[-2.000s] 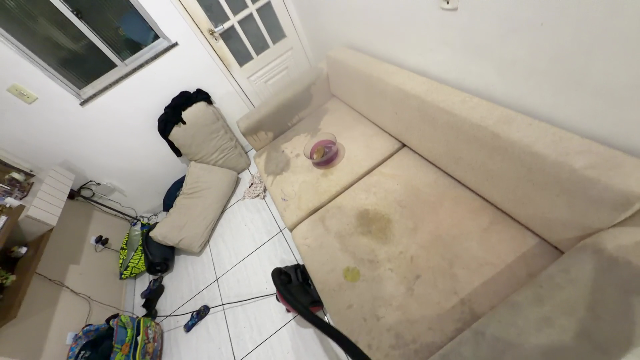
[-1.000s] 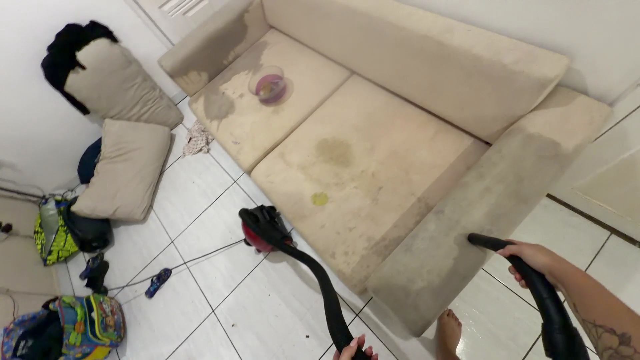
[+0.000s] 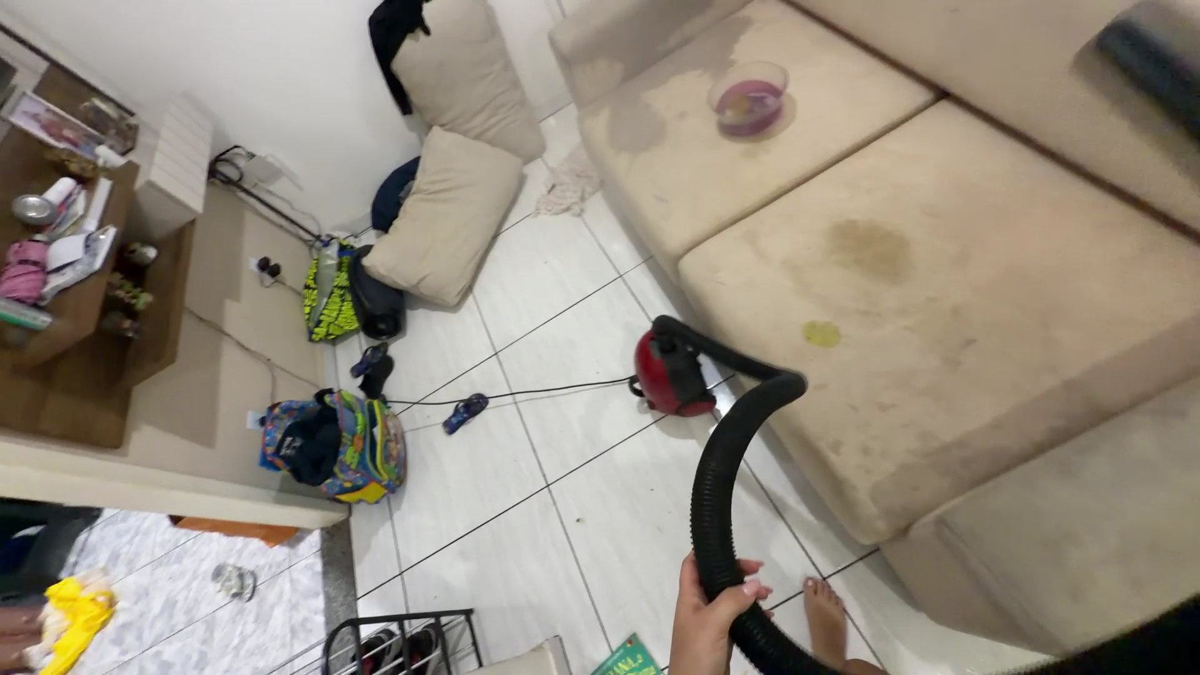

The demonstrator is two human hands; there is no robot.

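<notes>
My left hand (image 3: 717, 609) is closed around the black corrugated vacuum hose (image 3: 717, 487) at the bottom centre. The hose bends up to a red and black canister vacuum cleaner (image 3: 670, 375), standing on the floor beside the sofa. My right hand is out of view. A blurred dark tube end (image 3: 1148, 70) shows over the sofa back at the upper right. The beige sofa (image 3: 994, 375) has damp patches, a brown stain (image 3: 869, 250) and a yellow-green spot (image 3: 821, 334). A clear bowl of purplish liquid (image 3: 748, 99) rests on its far seat cushion.
Two loose beige cushions (image 3: 450, 216) lean by the wall. A patterned backpack (image 3: 347, 445), a flip-flop (image 3: 465, 412) and a power cord (image 3: 534, 389) lie on the white tiled floor. A crumpled cloth (image 3: 569, 183) is near the sofa. A black metal rack (image 3: 403, 628) stands at the bottom.
The view has swung left toward the shelf. My right hand, on the black tube one second ago, is out of sight. My left hand has come further into view on the hose.
</notes>
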